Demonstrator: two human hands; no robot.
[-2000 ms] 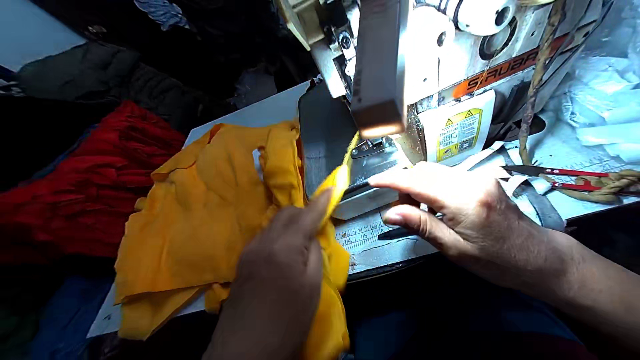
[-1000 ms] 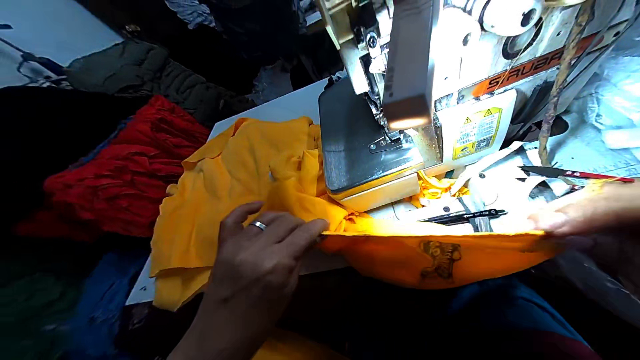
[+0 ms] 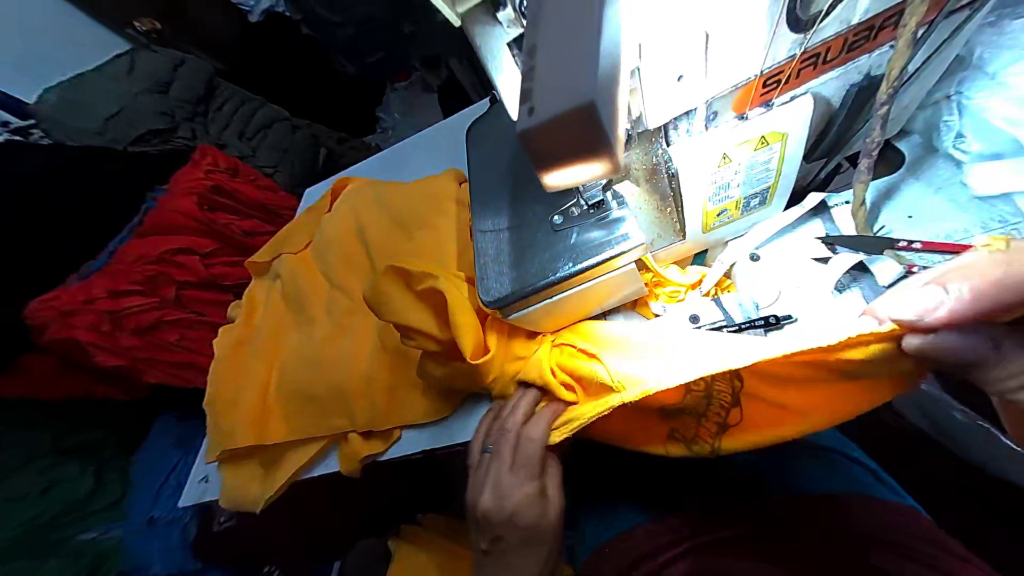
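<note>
A yellow-orange knit garment piece (image 3: pixel 808 392) with a dark print is stretched in front of an industrial overlock sewing machine (image 3: pixel 560 240). My right hand (image 3: pixel 968 320), partly cut off at the right edge, pinches one end of its edge between thumb and fingers. At the lower middle, my left hand (image 3: pixel 516 472), with a ring on one finger, grips bunched fabric, its fingertips partly hidden in the folds. More yellow-orange fabric (image 3: pixel 328 320) lies left of the machine bed on the white table. The presser foot (image 3: pixel 590 196) shows just under the lamp head, with no fabric seen beneath it.
Scissors or snips with red handles (image 3: pixel 896 245) and a black pen-like tool (image 3: pixel 752 324) lie right of the machine bed, among fabric scraps (image 3: pixel 680 284). A red gathered cloth (image 3: pixel 184 272) and a dark quilted garment (image 3: pixel 200 104) are at left. Clear plastic (image 3: pixel 988 104) lies far right.
Two seconds ago both hands were close together by the presser foot with the fabric. The right hand has since moved out to the right, stretching the edge, and the print has come into sight.
</note>
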